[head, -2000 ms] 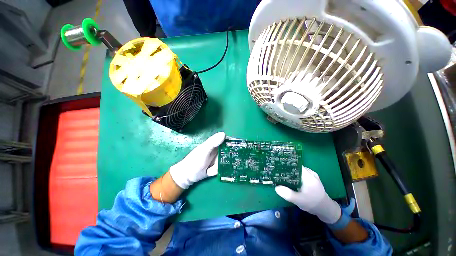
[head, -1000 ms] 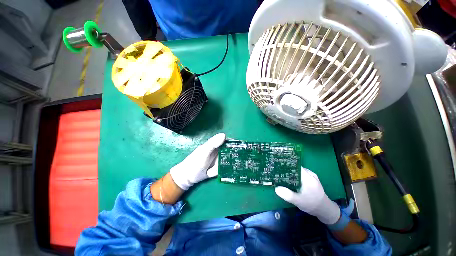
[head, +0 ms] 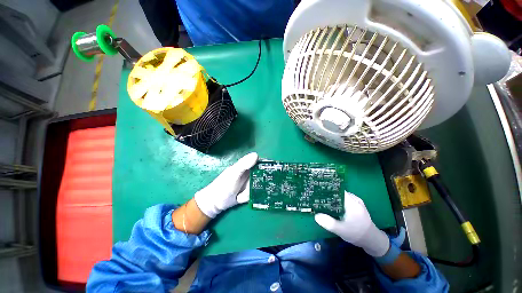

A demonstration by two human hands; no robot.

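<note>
A green circuit board (head: 297,186) with white markings and small parts is held over the green mat, its broad face towards the camera. My left hand (head: 228,186), in a white glove, holds the board's left edge, with the thumb at the upper left corner. My right hand (head: 356,224), also in a white glove, holds the board's lower right corner, with the thumb at the bottom edge. The fingers behind the board are hidden. A light blue band is at the right glove's cuff.
A large off-white fan (head: 360,86) stands at the back right. A yellow slotted drum (head: 171,86) sits on a black fan (head: 213,123) at left. A solder spool (head: 91,43) is upper left, a red-lined bin (head: 86,189) left, a soldering iron (head: 449,200) right. A person in blue stands behind.
Both hands and the board stay nearly still. The view has shifted very slightly, and the blue clothing of the person at the back has moved a little.
</note>
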